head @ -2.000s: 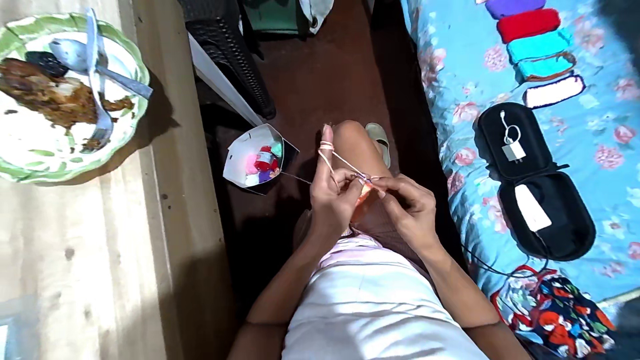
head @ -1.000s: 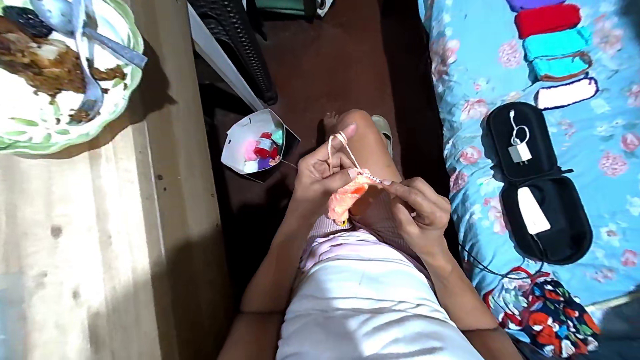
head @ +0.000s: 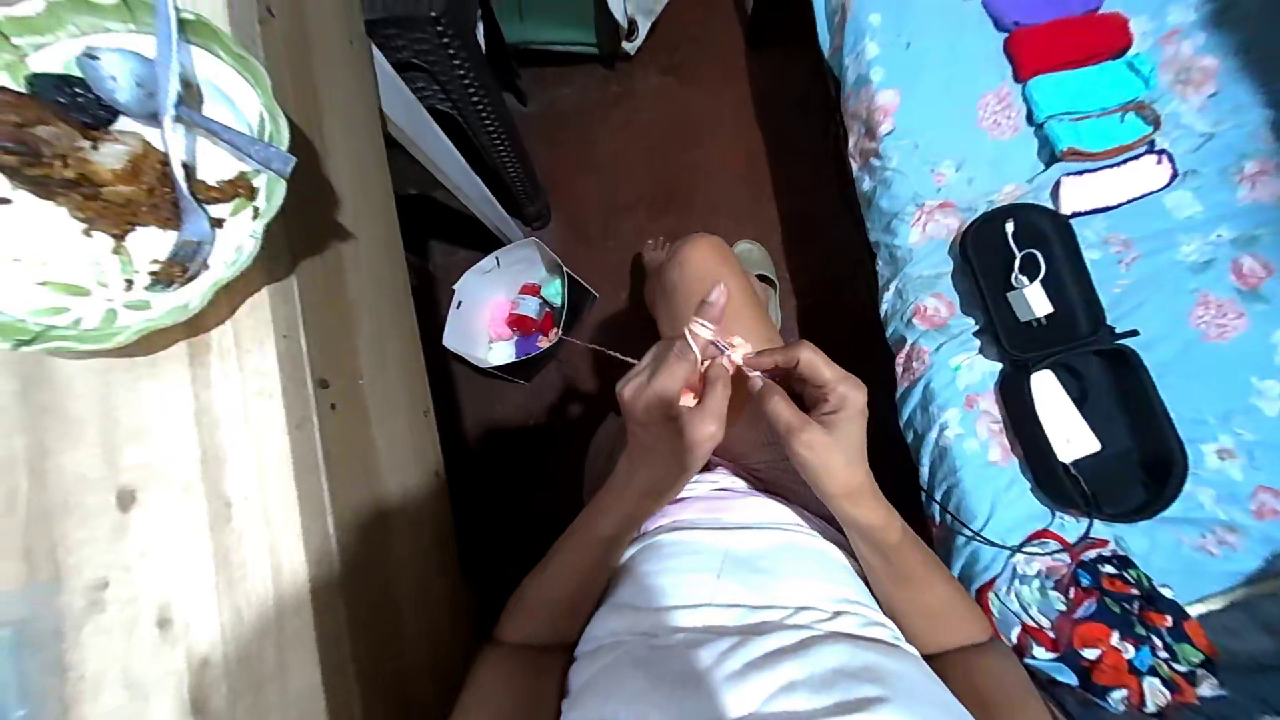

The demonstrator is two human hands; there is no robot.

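Observation:
Above my lap, my left hand (head: 676, 398) grips a small piece of peach yarn work (head: 735, 352), with yarn looped over its raised index finger. My right hand (head: 815, 405) pinches a thin tool, likely a crochet hook, at the right edge of the work; its fingers nearly touch those of the left. Most of the piece is hidden by the fingers. A strand of peach yarn (head: 600, 349) runs left from my left hand to a white open box (head: 480, 300) on the floor, which holds balls of yarn in red, pink, mint and purple.
At left, a wooden table (head: 220, 480) bears a green-rimmed plate (head: 265, 215) with food, a fork and a spoon. A dark plastic chair (head: 450, 100) stands beyond. On the floral bed at right lie knitted pieces (head: 1068, 45), an open black case (head: 1140, 450) with a charger, and patterned cloth (head: 1120, 620).
The peach piece hung below my left hand one second ago and is now mostly covered by the fingers. My right hand has closed in on my left.

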